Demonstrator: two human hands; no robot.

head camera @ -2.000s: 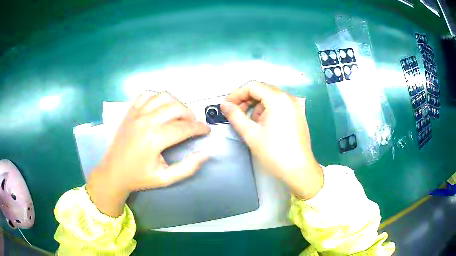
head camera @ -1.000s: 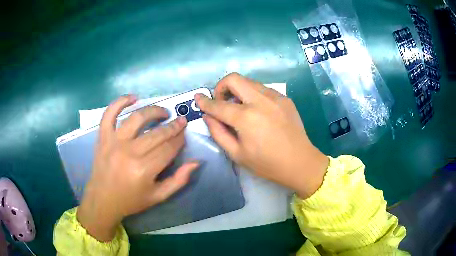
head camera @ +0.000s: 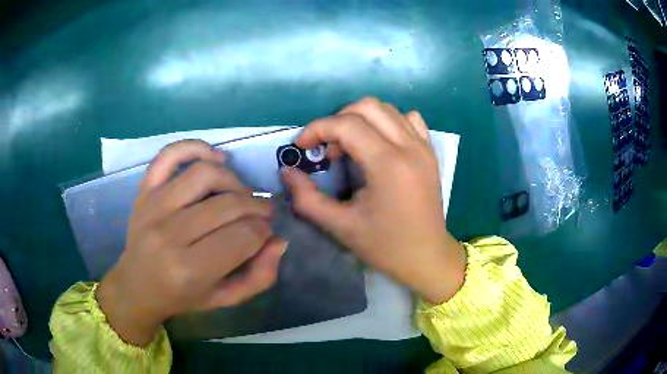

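The grey tablet or back cover [head camera: 322, 270] lies tilted on a white sheet [head camera: 446, 157]. A black lens piece [head camera: 302, 158] with two round rings is at its upper edge. My right hand [head camera: 380, 190] has thumb and index fingertips on opposite edges of the lens piece; its right end is partly covered. Whether the piece is lifted cannot be told. My left hand [head camera: 197, 234] is over the tablet's left half, fingers curled and slightly blurred, left of the lens piece. Whether it holds anything is hidden.
At right, a clear crinkled plastic liner [head camera: 545, 146] carries a block of black lens pieces [head camera: 515, 76] and a single piece [head camera: 515, 205]. Black strips [head camera: 622, 146] lie farther right. Part of a pink object [head camera: 10, 303] is at the left edge of the green mat [head camera: 292, 66].
My left fingers have drawn away from the lens piece and curled. My right thumb and index have shifted around it. The view has moved a little.
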